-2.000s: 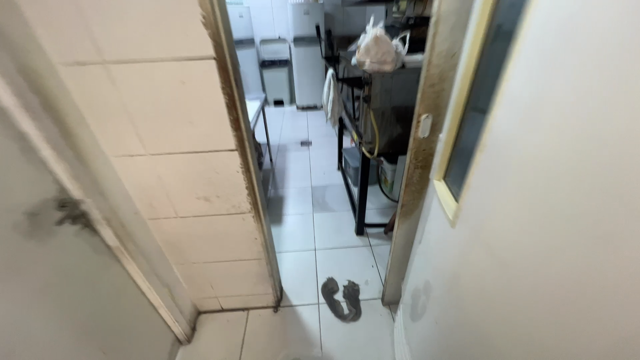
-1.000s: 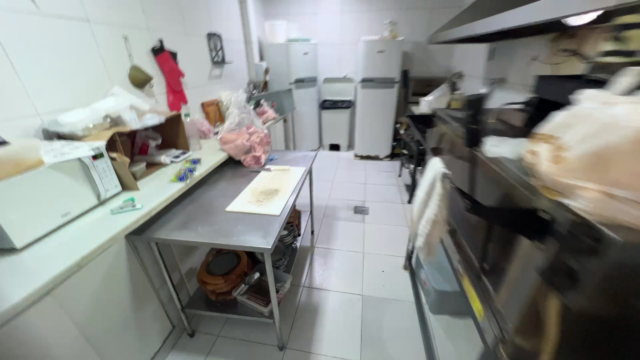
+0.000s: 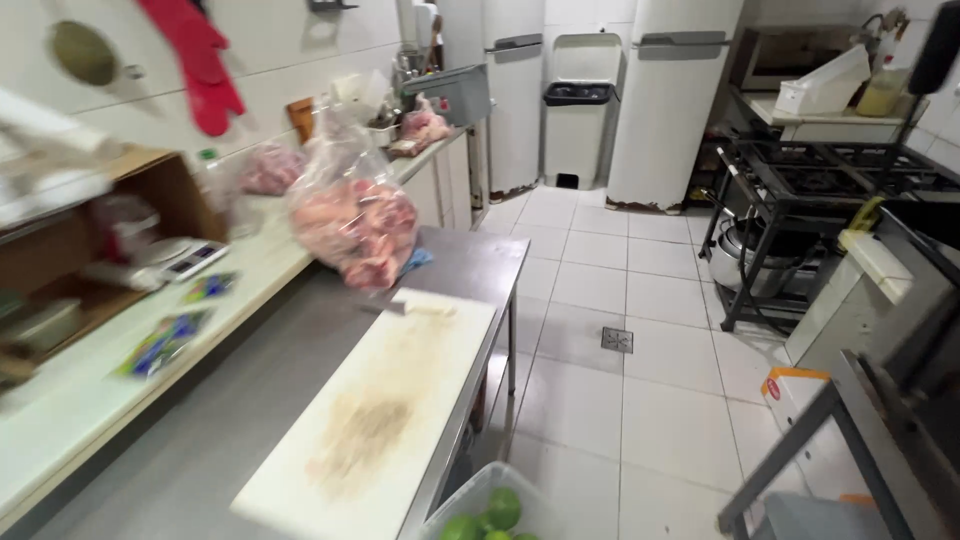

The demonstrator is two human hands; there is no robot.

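Neither my left hand nor my right hand shows in the head view. A long white cutting board (image 3: 360, 420) with brown stains lies on a stainless steel table (image 3: 292, 375). A knife with a pale handle (image 3: 431, 309) rests across the board's far end. Just beyond it, a clear plastic bag of raw meat (image 3: 356, 225) stands at the table's back edge beside the counter, with a bit of blue material (image 3: 417, 259) next to it. At the bottom edge, a translucent container (image 3: 450, 506) holds several green round fruits (image 3: 504, 508).
Along the left runs a pale counter (image 3: 82, 409) with a cardboard box (image 3: 180, 195), a small scale (image 3: 187, 259) and colourful packets (image 3: 163, 341). A gas stove (image 3: 817, 172) and a dark metal frame (image 3: 780, 457) stand right. A white bin (image 3: 576, 142) is between refrigerators (image 3: 664, 112) at the back.
The view has moved from the doorway into the kitchen, nearer the steel table and cutting board. The container of green fruits has come into view at the bottom.
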